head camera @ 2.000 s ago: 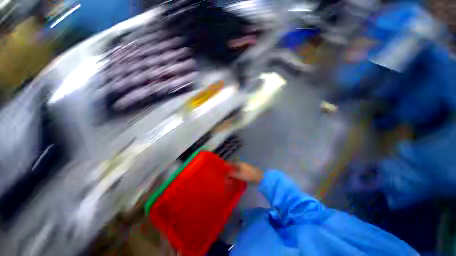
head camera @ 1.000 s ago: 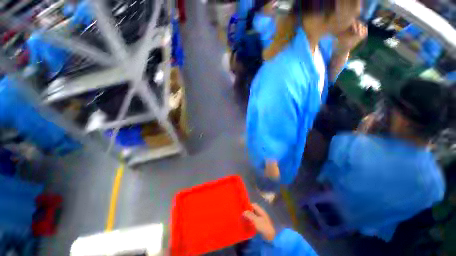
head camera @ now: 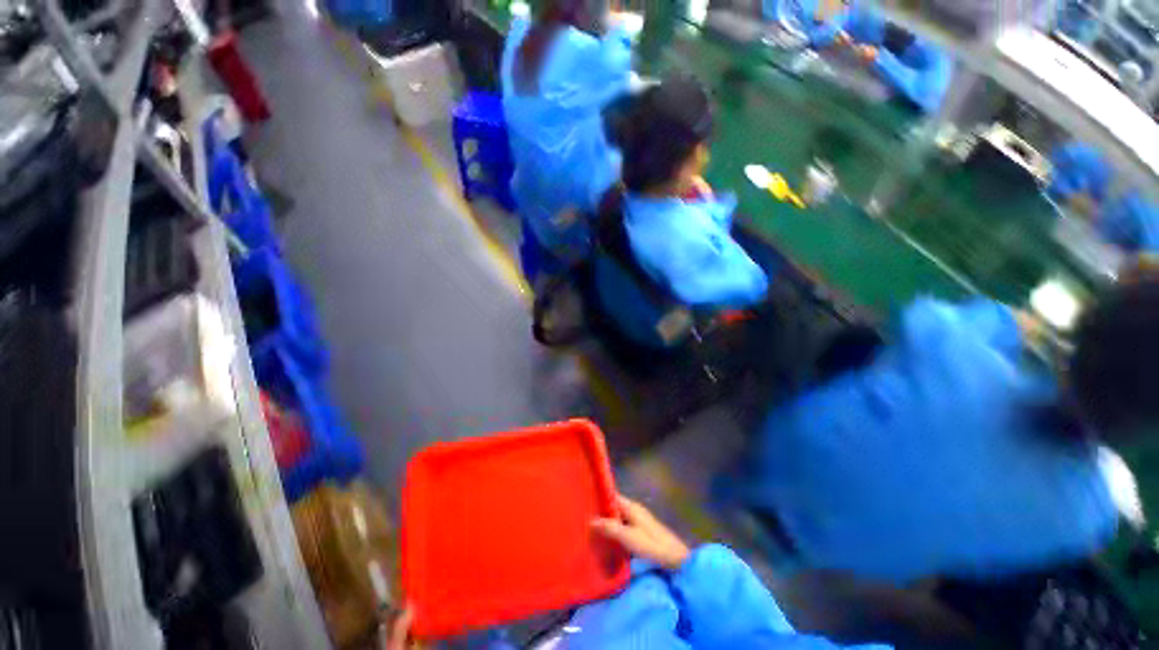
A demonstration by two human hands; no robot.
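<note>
A shallow red plastic tray (head camera: 508, 527) is held level in front of me, low in the view. No contents show in it. My right hand (head camera: 646, 533) grips its right edge, thumb over the rim, with a blue smock sleeve behind. Only a small part of my left hand (head camera: 400, 630) shows at the tray's lower left corner, cut off by the picture's bottom edge; its fingers touch the tray there.
A grey aisle floor with a yellow line runs ahead. A metal rack (head camera: 112, 381) with blue bins (head camera: 273, 330) and a cardboard box (head camera: 343, 559) stands left. Several blue-smocked people sit or stand right, along a green bench (head camera: 813, 191). A blue crate (head camera: 483, 146) is ahead.
The view has swung from the bench, past people and a rack, to the aisle. The tray is still held. The green edge seen under it earliest no longer shows. Part of my left hand has come into view.
</note>
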